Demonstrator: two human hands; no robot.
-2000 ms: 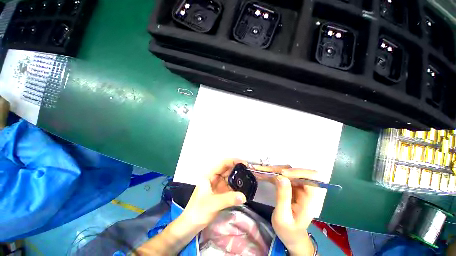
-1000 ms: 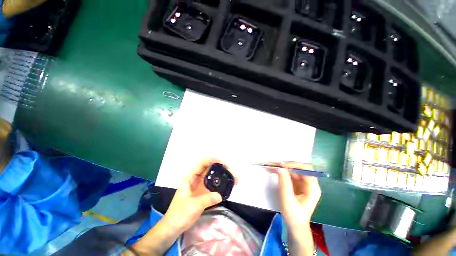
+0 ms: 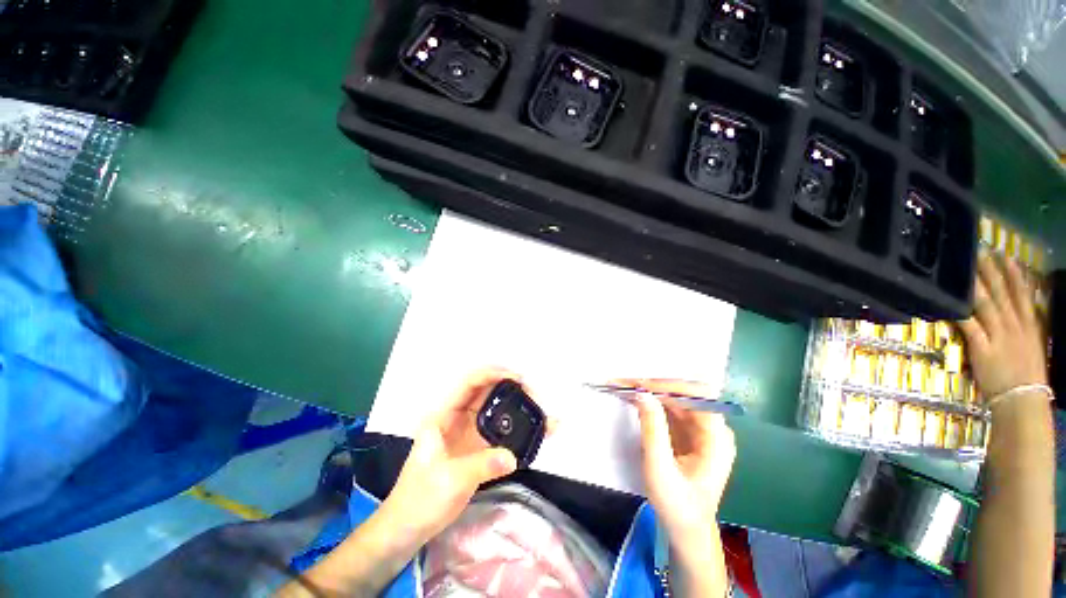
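My left hand (image 3: 450, 453) holds a black rounded-square housing (image 3: 511, 423) over the lower part of a white paper sheet (image 3: 549, 304). The housing's open face with its round centre feature points up, and small bright dots show near its top edge. My right hand (image 3: 684, 450) holds thin tweezers (image 3: 690, 403) almost level, to the right of the housing. The tweezers' tip points left and is apart from the housing. Whether anything is between the tips is too small to tell.
A stacked black foam tray (image 3: 655, 193) with several housings stands behind the sheet. Another person's hand (image 3: 1005, 315) reaches over a clear tray of gold-and-white parts (image 3: 871, 403) at right. A silvery spool (image 3: 912, 508) lies lower right. A blue sleeve (image 3: 70, 397) is at left.
My right hand and tweezers have moved away from the housing to the right. Another person's arm has come in at the right over the clear tray. The view has shifted.
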